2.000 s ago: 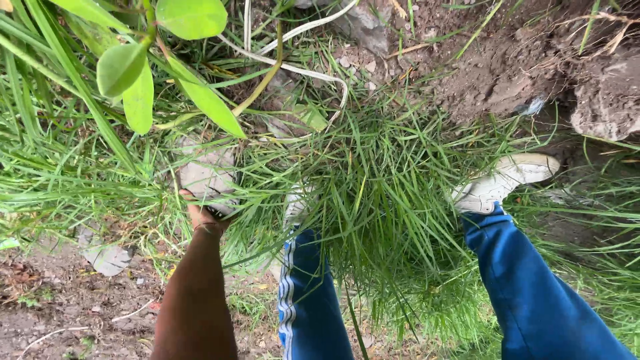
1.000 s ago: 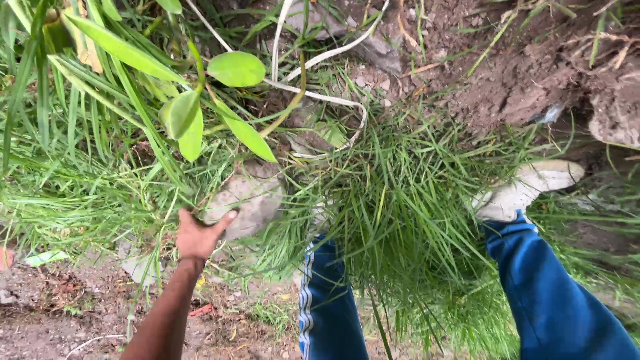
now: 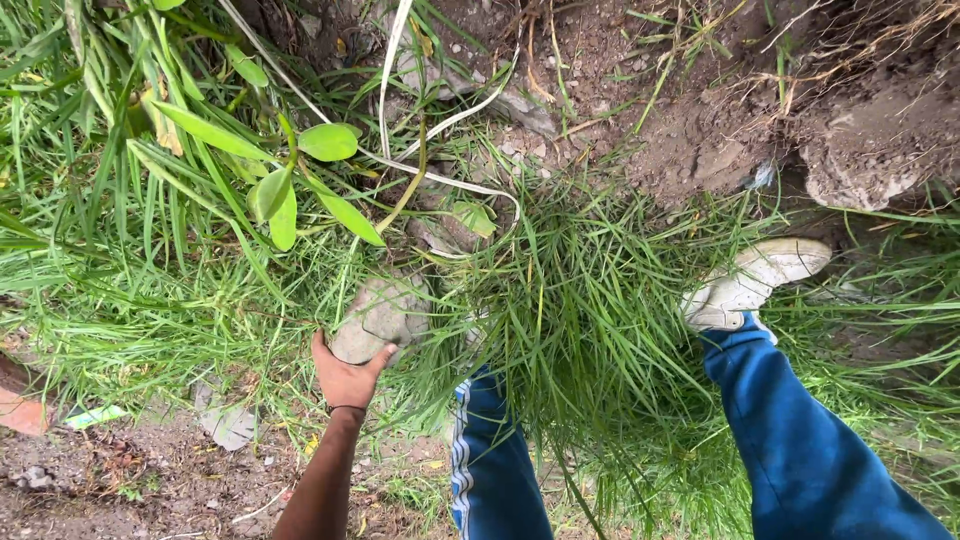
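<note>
My left hand (image 3: 348, 375) reaches up from the lower left with a dark band on the wrist. Its thumb and fingers are spread around the lower end of a rough grey stone (image 3: 384, 319) lying in the grass. Some fingertips are hidden at the stone's left side. A tuft of long green grass (image 3: 585, 315) stands to the right of the stone, between my two legs. My left shoe (image 3: 476, 330) is mostly covered by grass; my right shoe (image 3: 757, 281), off-white, is planted beyond the tuft. My right hand is not in view.
A broad-leaved plant (image 3: 274, 191) and a loose white cord (image 3: 472, 187) lie above the stone. Bare soil with a large rock (image 3: 859, 169) and exposed roots (image 3: 862, 71) fills the upper right. A flat grey stone (image 3: 227, 424) lies at lower left.
The stone has shifted a little to the right, toward my left leg, with my left hand on it. The thumb now lies across its near end. Both legs have stayed in place.
</note>
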